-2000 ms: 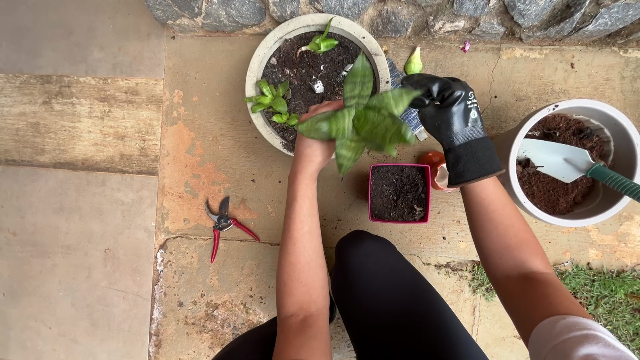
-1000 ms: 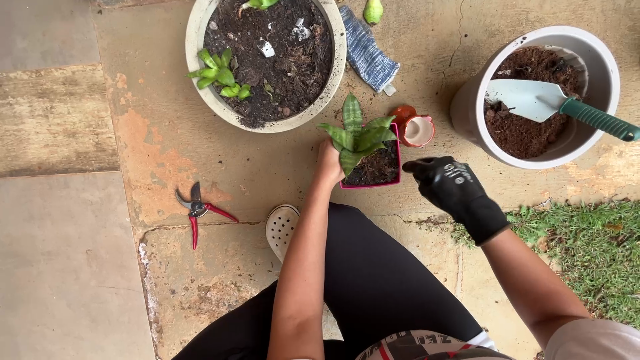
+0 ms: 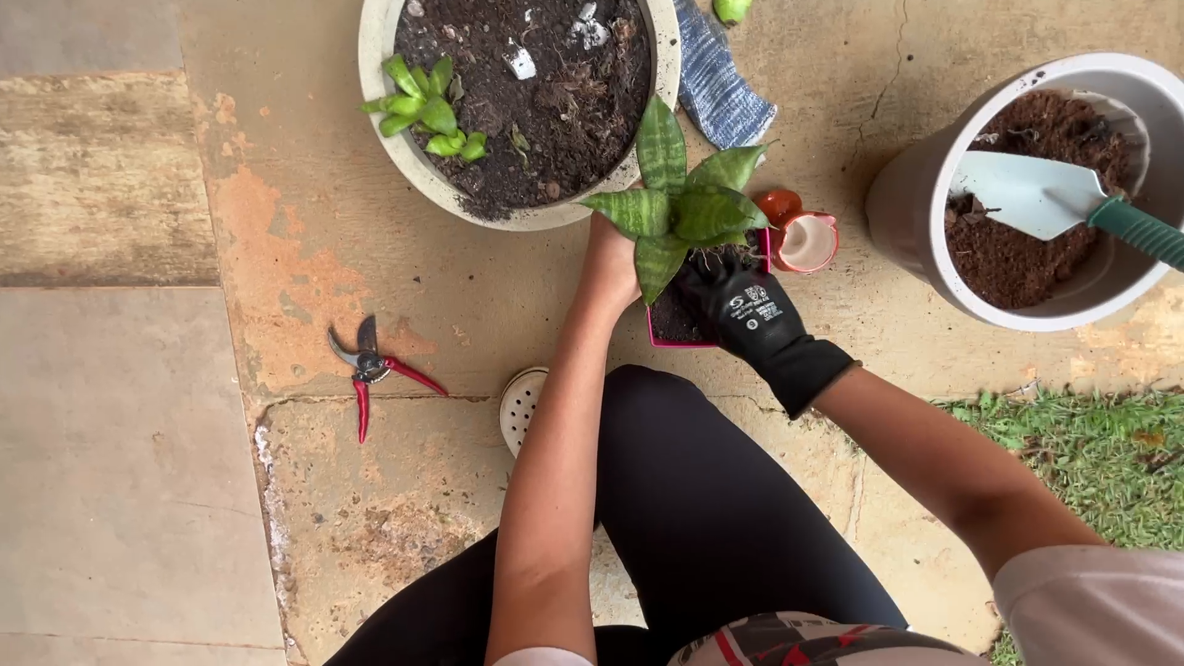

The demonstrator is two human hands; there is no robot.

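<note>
My bare left hand [image 3: 618,245] is under a leafy green snake plant [image 3: 680,205]; the leaves hide its fingers, but it appears to hold the plant by its base. Thin roots show below the leaves. My right hand [image 3: 740,301], in a black coated glove, has its fingertips in the dark soil of a small square pink pot [image 3: 683,344], just beneath the plant. The gloved fingers are partly hidden. Touching or close beside that pot stands a small red ceramic pot [image 3: 807,242] with a pale inside.
A round pot [image 3: 518,220] with soil and small succulents is at the top. Near it lie a blue knitted glove [image 3: 721,88] and a green cutting [image 3: 731,9]. Red-handled pruning shears [image 3: 370,365] lie left. Right stands a grey pot [image 3: 911,217] with a trowel [image 3: 1036,194] on brown substrate.
The snake plant has moved from over the round pot to the small pink pot. My gloved right hand, apart from the pink pot a second ago, now has its fingers in it. The view has shifted.
</note>
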